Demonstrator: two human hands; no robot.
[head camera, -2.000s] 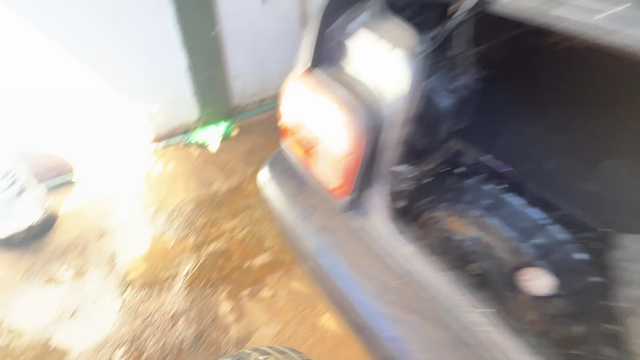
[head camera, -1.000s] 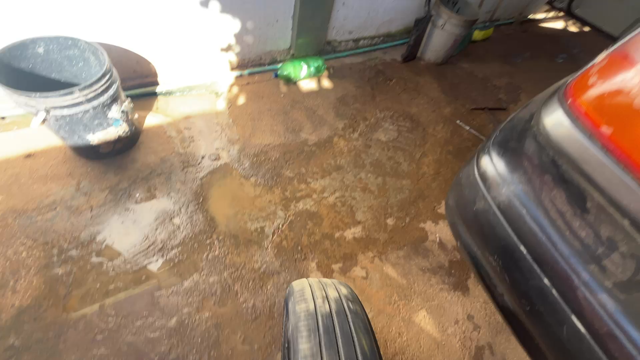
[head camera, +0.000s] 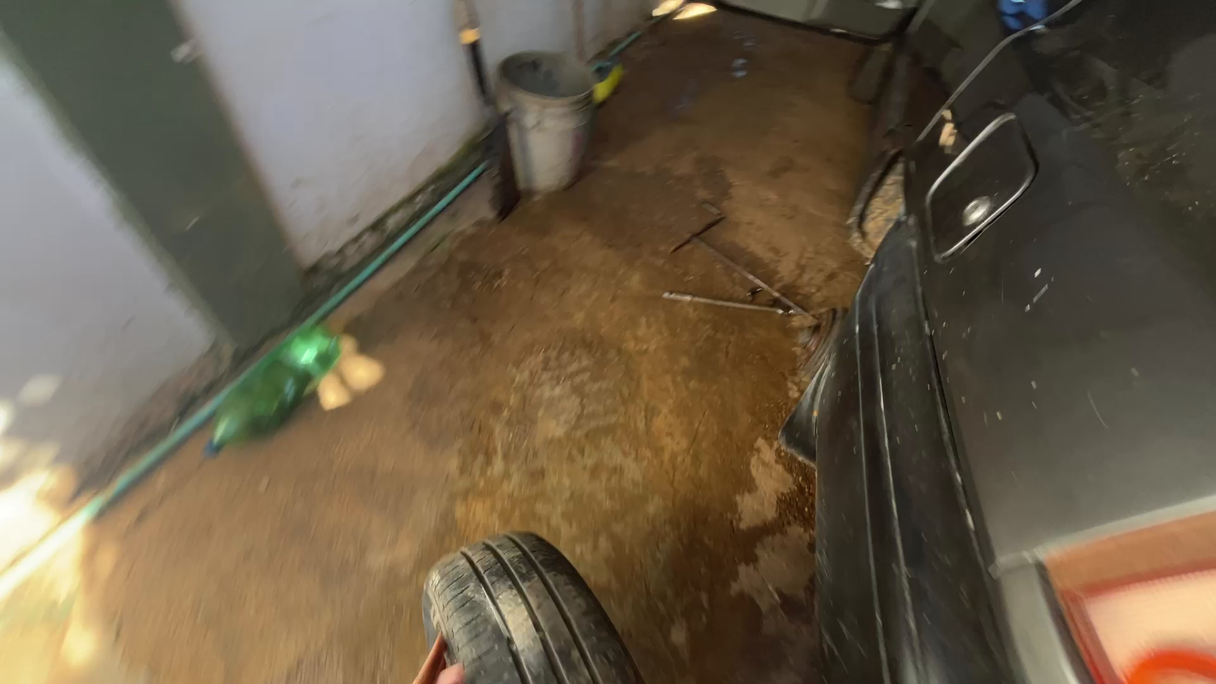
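Observation:
Upright on its tread, a black car tyre (head camera: 532, 613) stands at the bottom centre of the head view, cut off by the lower edge. Fingertips of my left hand (head camera: 440, 665) touch its left side; the rest of that hand is out of the frame, so its grip is hard to judge. My right hand does not show. To the right is a dark car with its black bumper (head camera: 879, 456), a fuel filler flap (head camera: 981, 190) and a red and white tail light (head camera: 1149, 608). Metal rods or tools (head camera: 727, 302) lie on the floor by the car's wheel area.
A green plastic bottle (head camera: 275, 385) lies against a teal hose (head camera: 385, 255) along the wall. Farther off stands a dirty whitish bucket (head camera: 546, 123), with a yellow object (head camera: 606, 82) behind it. The brown floor (head camera: 589, 408) has damp patches.
The view has swung towards the car's side. The tyre, seen alone at the bottom edge one second ago, now has fingertips at its left side.

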